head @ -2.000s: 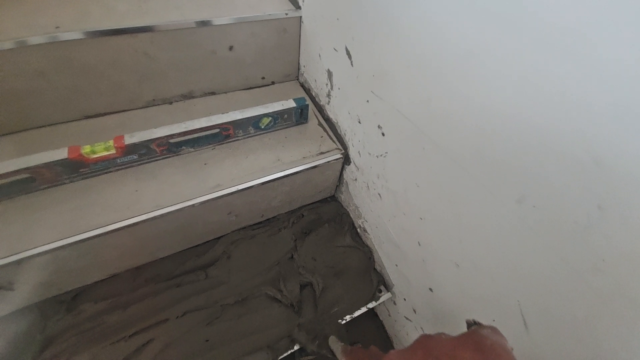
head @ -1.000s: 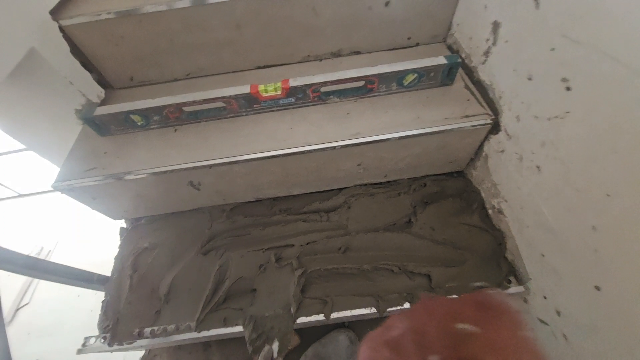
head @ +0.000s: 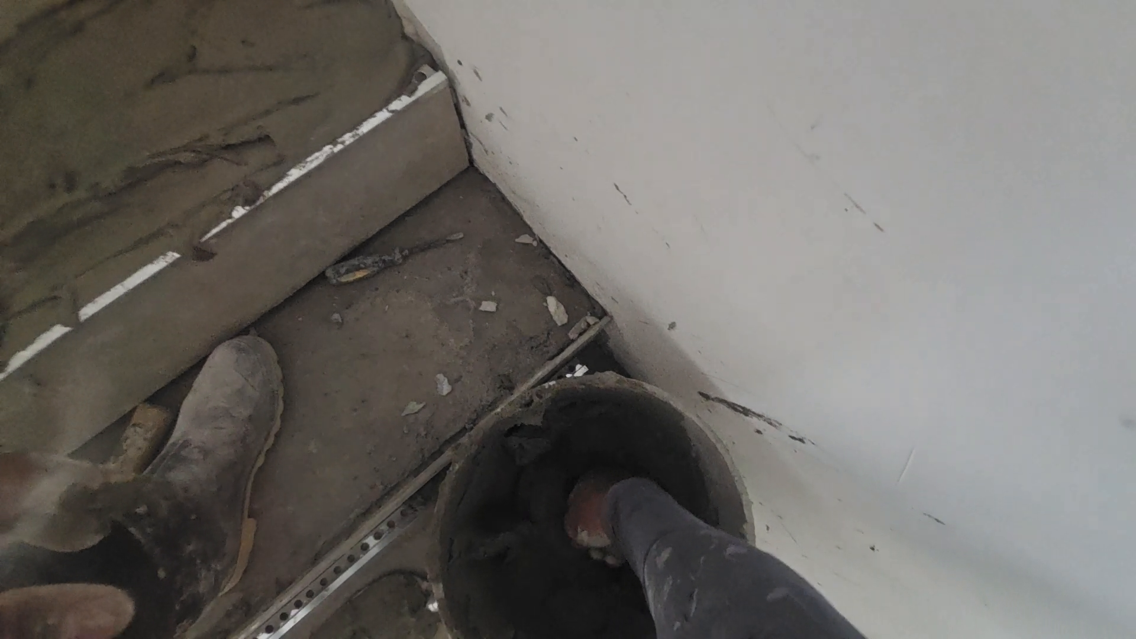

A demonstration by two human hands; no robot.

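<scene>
My right hand (head: pixel 593 519) is down inside a round mortar-crusted bucket (head: pixel 741 497), below a dark sleeve with pale stains. Its fingers are mostly hidden in the dark interior, so what they hold cannot be told. At the lower left edge, my left hand (head: pixel 67 612) is partly in view and blurred, over a dark shape beside a boot; its grip is unclear. Grey wet mortar (head: pixel 177 115) covers the stair tread at the upper left, behind a white-looking metal edge trim (head: pixel 328 155) smeared with mortar.
A dusty boot (head: pixel 222 417) stands on the lower step (head: pixel 382 337), close to the riser (head: pixel 355 186). A dirty hand tool (head: pixel 364 266) and several chips (head: pixel 556 310) lie there. Perforated metal trim (head: pixel 355 555) runs along that step's edge. The splattered white wall (head: pixel 799 222) bounds the right.
The view has swung down to the lower step and bucket. My right hand, blurred in front of the mortared tread one second ago, is now inside the bucket.
</scene>
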